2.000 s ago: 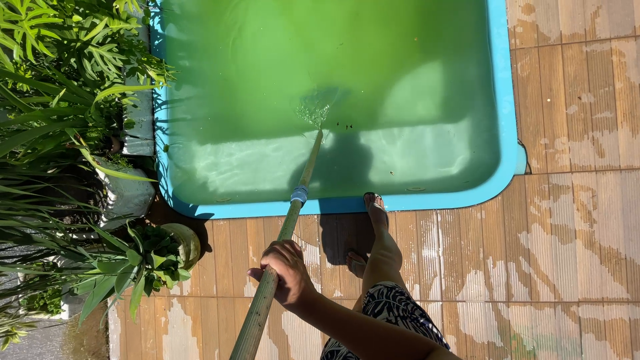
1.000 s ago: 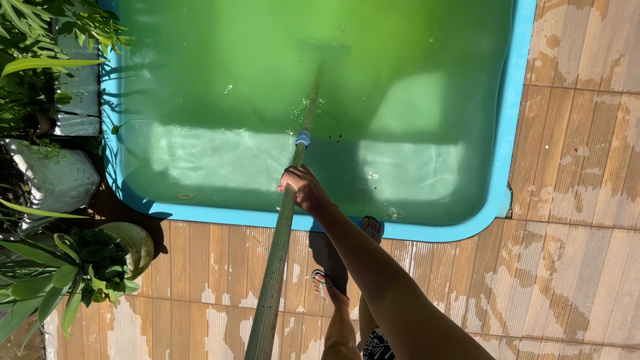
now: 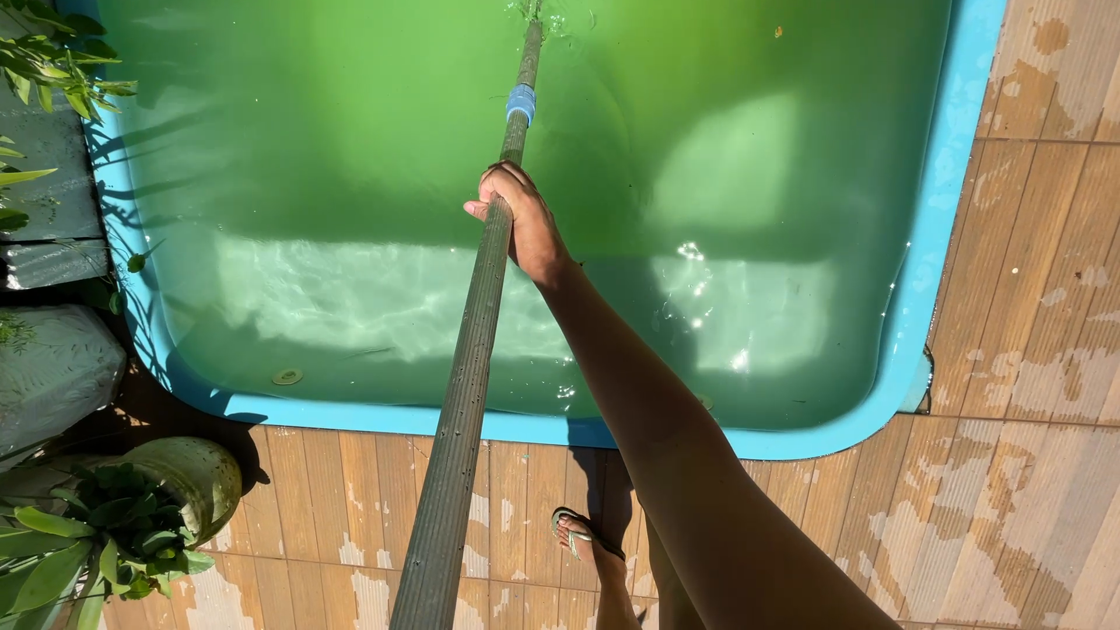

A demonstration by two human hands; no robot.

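My right hand point(image 3: 523, 214) is closed around a long ribbed telescopic pole point(image 3: 464, 385), reaching out over the green water of a pool point(image 3: 542, 429) with a light blue rim. Just beyond the hand, a blue locking collar point(image 3: 521, 103) joins the thick section to a thinner one. The thin section enters the water at the top of the view, with ripples and small splashes there; its far end is hidden. The near end of the pole runs out of the bottom edge. My left hand is not in view.
Wet wood-look deck tiles point(image 3: 1032, 306) border the pool. My foot in a flip-flop point(image 3: 577, 534) stands near the rim. At the left are a round planter point(image 3: 206, 481) with leafy plants, a pale planter point(image 3: 61, 376) and overhanging leaves. A small leaf point(image 3: 778, 32) floats on the water.
My right hand, over the deck two seconds ago, has moved forward over the water, still gripping the pole. The blue collar is now farther out from the near rim than in the earliest frame.
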